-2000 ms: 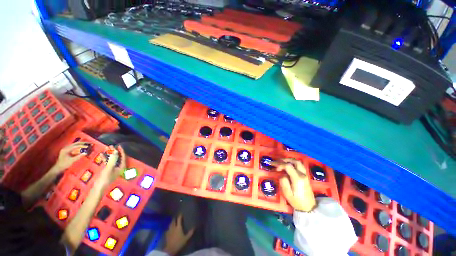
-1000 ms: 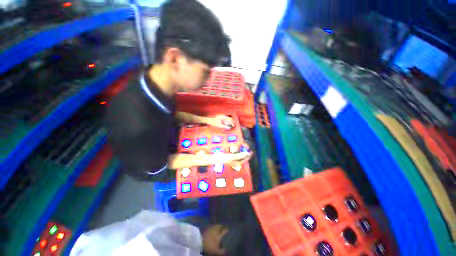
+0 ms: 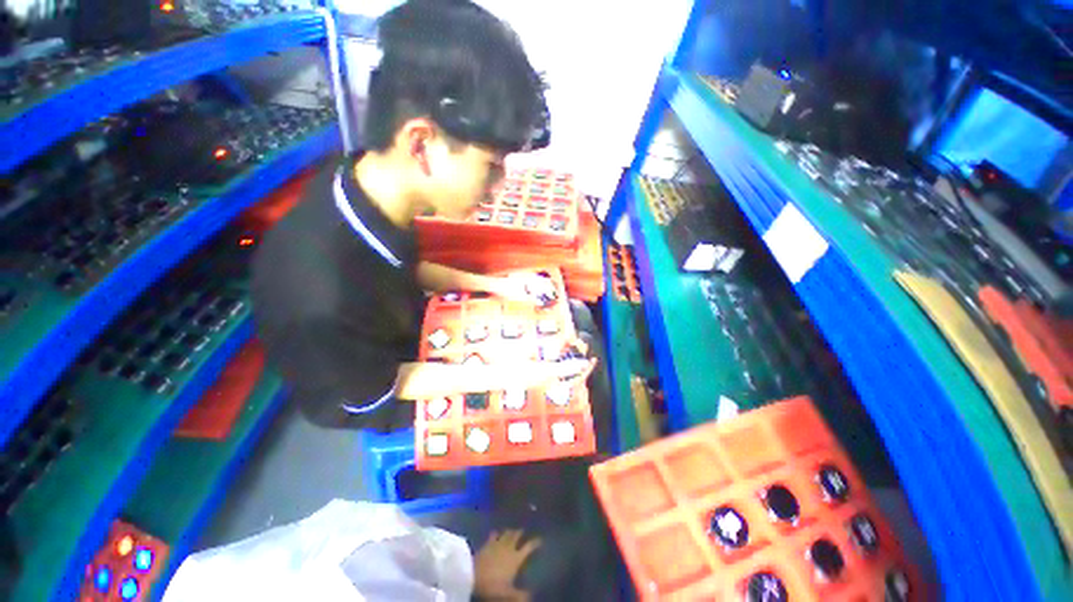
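Note:
The red-orange compartment tray (image 3: 637,480) stands at the lower right, cut off by the bottom edge. Its left and upper pockets are empty. Round watch units sit in the others; one (image 3: 728,527) is lit with a white mark, another (image 3: 781,503) is dark. My left hand (image 3: 506,562) is at the bottom centre, left of this tray and away from it. It rests on dark clothing, fingers apart, empty. The pale sleeve leads to it. My right hand is out of the picture.
A coworker in black (image 3: 335,282) sits at the left, both hands over a red tray (image 3: 506,461) of lit square units. A blue stool (image 3: 400,470) is below. Blue racks with green shelves (image 3: 753,165) flank both sides. Red stacked trays (image 3: 447,241) stand behind.
The view has turned left from the round-watch tray to the coworker. My right hand, earlier over that tray, has left the picture. The coworker's square screens have changed from coloured to mostly white.

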